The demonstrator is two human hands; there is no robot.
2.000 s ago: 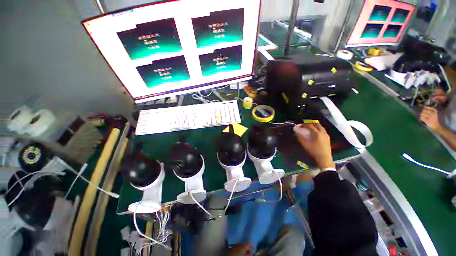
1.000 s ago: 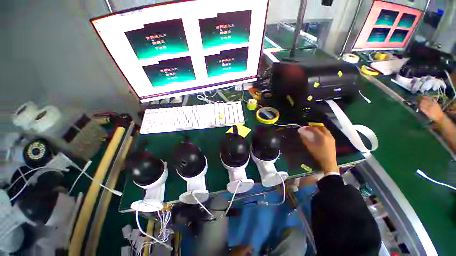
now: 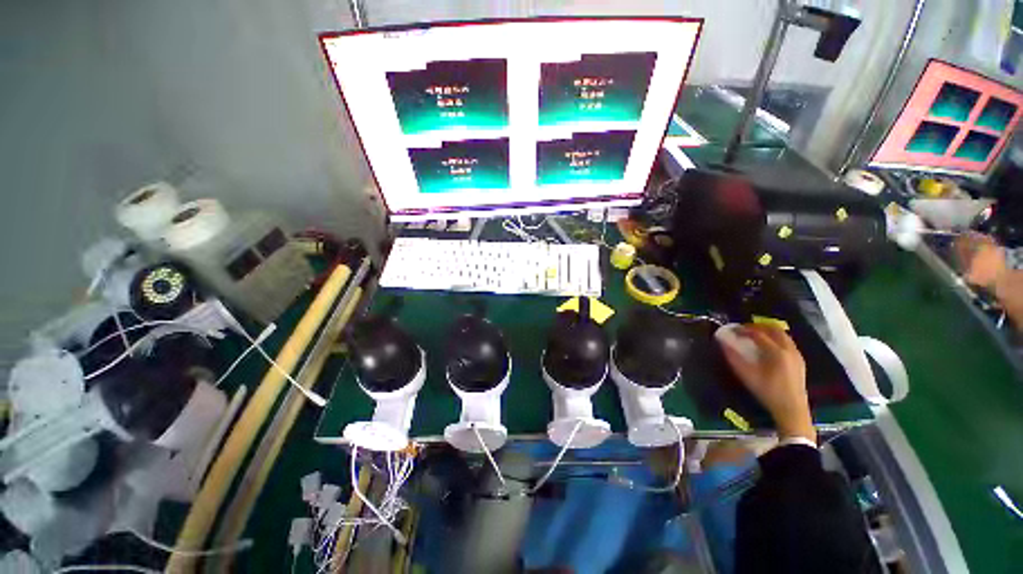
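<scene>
My right hand rests over the white computer mouse on the black mouse pad, right of the cameras. My left hand is not in view. Several PTZ cameras with black ball heads and white arms stand in a row along the bench edge; the leftmost camera and the rightmost camera end the row. Their lens faces are not visible. White pigtail cables hang from their feet. The monitor shows four dark green pictures with small red text. The white keyboard lies below it.
A bulky black machine with yellow flags stands right of the monitor, near a yellow tape roll and a white looping strip. Yellowish rails and jumbled waiting cameras are left. Another person's hand shows far right.
The view has turned left, so the monitor, cameras and bench sit further right in the picture. My right hand stays over the mouse. The other person's hand now shows beside a white object.
</scene>
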